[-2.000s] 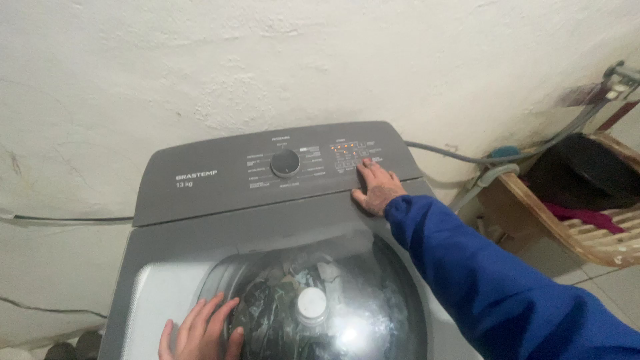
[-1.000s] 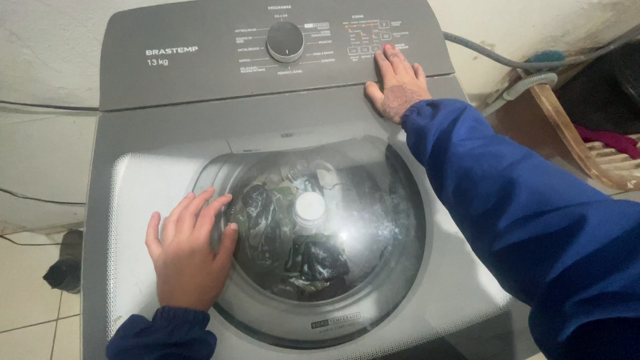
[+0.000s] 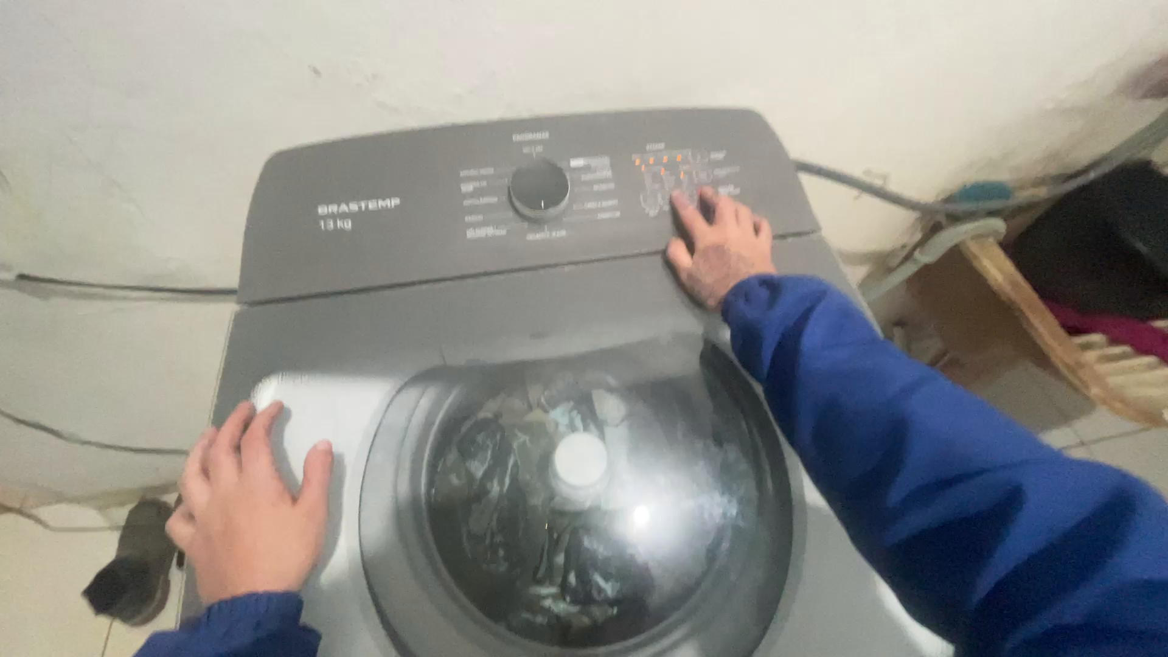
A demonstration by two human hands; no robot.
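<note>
A grey Brastemp top-loading washing machine (image 3: 438, 310) fills the middle of the view. Its round transparent lid (image 3: 511, 429) is down, and dark laundry (image 3: 584, 566) shows through it around a white agitator cap (image 3: 580, 461). My right hand (image 3: 721, 242) rests on the control panel (image 3: 420, 237), its fingertips on the buttons (image 3: 666, 196) below several lit orange lights. The round dial (image 3: 539, 190) is to the left of that hand. My left hand (image 3: 254, 502) lies with fingers apart over the left part of the machine's top, holding nothing.
Behind the machine stands a pale wall (image 3: 411, 55). A grey hose (image 3: 867, 187) runs off to the right, above a wooden crate-like frame (image 3: 1031, 310) beside a black container (image 3: 1095, 246). Dark shoes (image 3: 137, 566) lie on the tiled floor at left; cables run along the wall.
My left hand has moved left, away from the round lid's edge. My right hand has stayed at the panel's buttons, its fingers shifting slightly left. The view has tilted and shifted.
</note>
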